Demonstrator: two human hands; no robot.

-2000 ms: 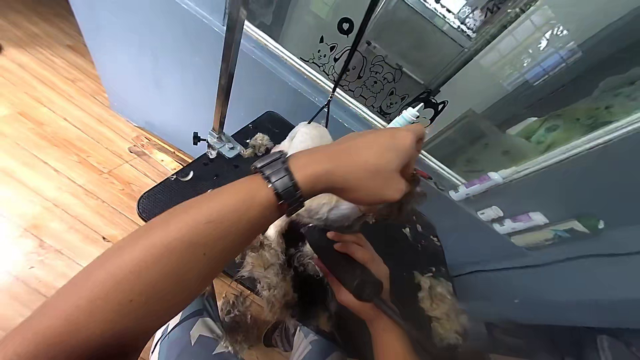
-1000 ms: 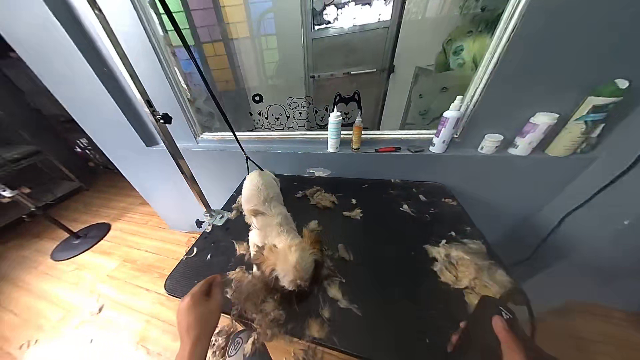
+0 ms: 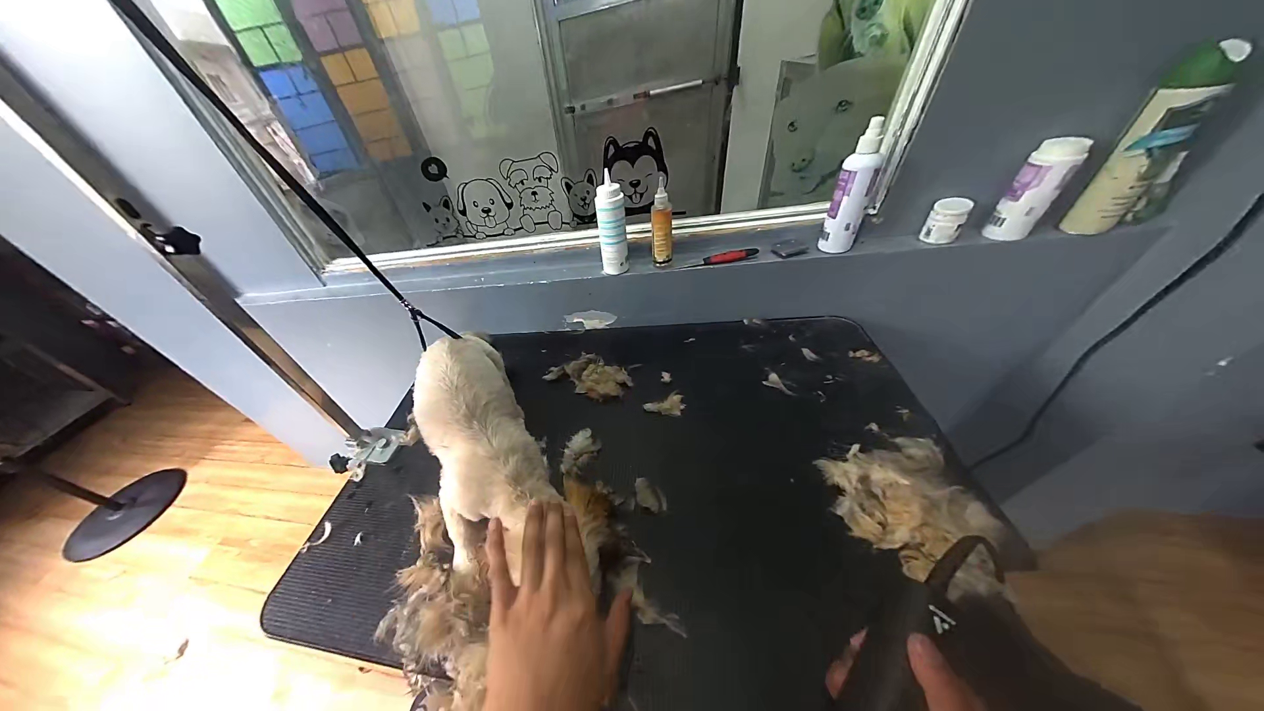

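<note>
A small dog with short, cream-coloured fur (image 3: 479, 425) stands on a black ribbed grooming table (image 3: 731, 494), its head end toward the wall. A black loop and leash (image 3: 296, 188) run up from its neck. My left hand (image 3: 548, 612) lies flat on the dog's rump, fingers spread slightly. My right hand (image 3: 918, 671), at the lower right edge, holds a black electric clipper (image 3: 889, 642) away from the dog. Long clipped fur (image 3: 444, 612) is heaped beside the dog's hind legs, and another tan clump (image 3: 908, 499) lies near the clipper.
A metal grooming arm (image 3: 237, 316) is clamped at the table's left edge. Along the window ledge (image 3: 790, 262) stand several bottles, a small white jar (image 3: 945, 220) and a red-handled tool (image 3: 729, 257). A round black base (image 3: 124, 514) rests on the wooden floor. A cable runs down the right wall.
My left hand, beside the dog a second ago, is now on its rump. Two seconds ago my left arm reached across the dog with the clipper close to it; the clipper is now away to the right.
</note>
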